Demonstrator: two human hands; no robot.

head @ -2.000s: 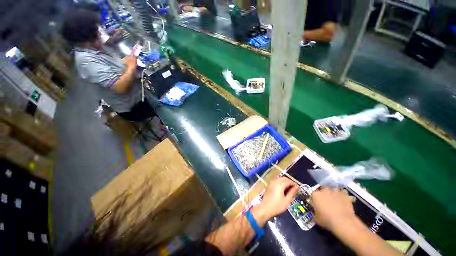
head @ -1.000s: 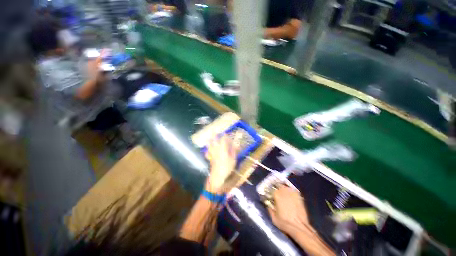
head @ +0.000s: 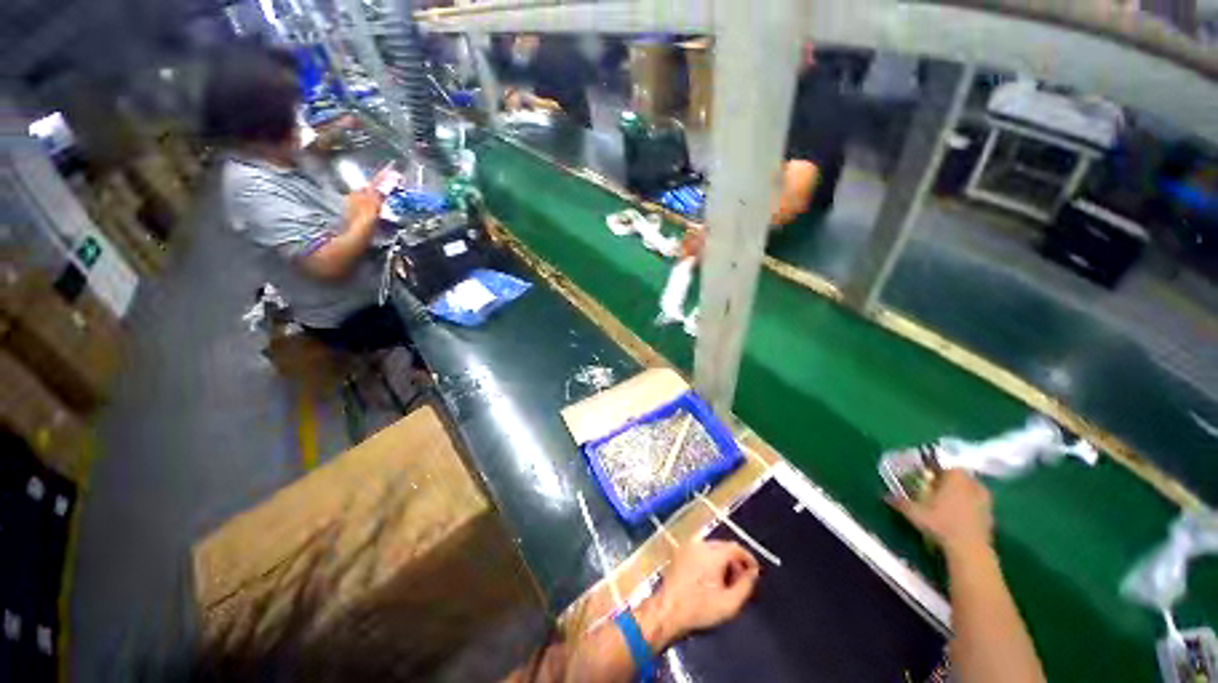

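Note:
My left hand (head: 708, 583), with a blue wristband, is curled over the near edge of the black printed mat (head: 822, 600); whether its fingertips hold a small piece cannot be told. My right hand (head: 951, 514) is over the green conveyor belt, its fingers on the right end of a white housing (head: 908, 467) with a circuit board inside. A lead in crinkled clear plastic (head: 1022, 448) trails right from it. The blue parts bin (head: 732, 458), full of small silvery pieces with a yellow stick on top, stands left of the mat.
A white post (head: 737, 240) rises behind the bin. Another housing (head: 1189, 656) is cut off at the lower right. A large cardboard box (head: 347, 534) stands left of the bench. A seated person (head: 287, 227) works at the upper left; another person's arm (head: 795, 190) reaches in behind the post.
My right hand has moved from the mat out to the belt. My left hand has left the bin and is back at the mat. The housing on the mat no longer shows there.

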